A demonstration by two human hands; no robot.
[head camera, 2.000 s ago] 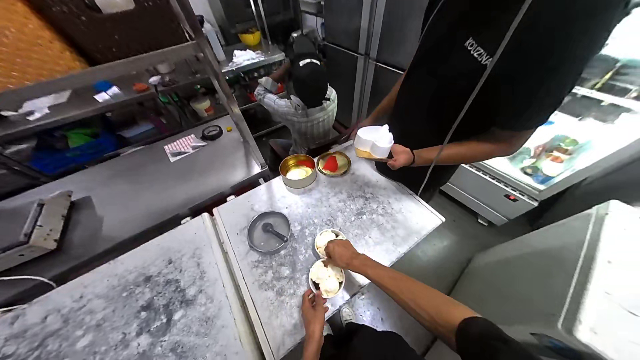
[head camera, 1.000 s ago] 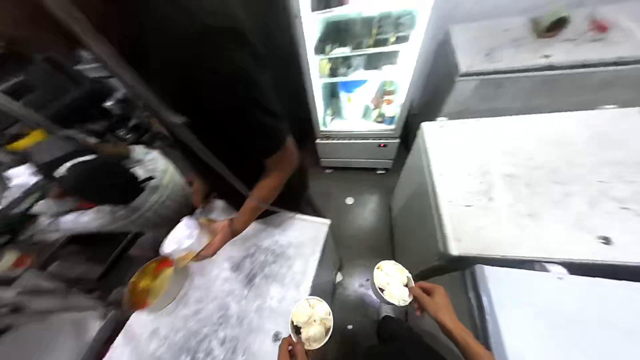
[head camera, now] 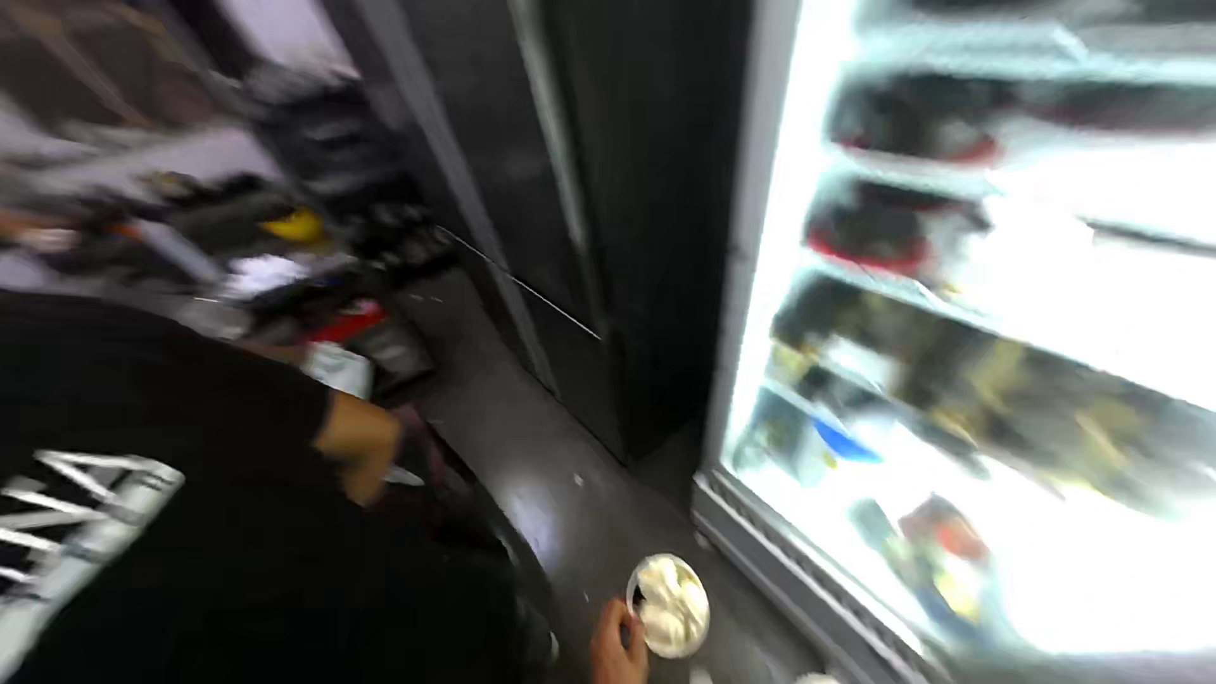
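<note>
At the bottom centre, my left hand (head camera: 619,646) grips the left rim of a round white cup (head camera: 668,606). Pale, creamy scoops fill the cup, and a dark patch shows inside beside my thumb. A sliver of a white rim (head camera: 815,678) shows at the bottom edge, to the right of the cup; what it belongs to is cut off. My right hand is outside the view.
A lit, stocked display fridge (head camera: 950,380) stands close on the right. Dark tall cabinet doors (head camera: 655,209) are beside it. A person in a black shirt (head camera: 190,427) is close on the left. Grey floor (head camera: 532,494) runs between; cluttered shelving lies behind, blurred.
The view has swung away from the worktable to the fridge, now much nearer. My left hand still holds its cup; my right hand, on a second cup one second ago, has left the view.
</note>
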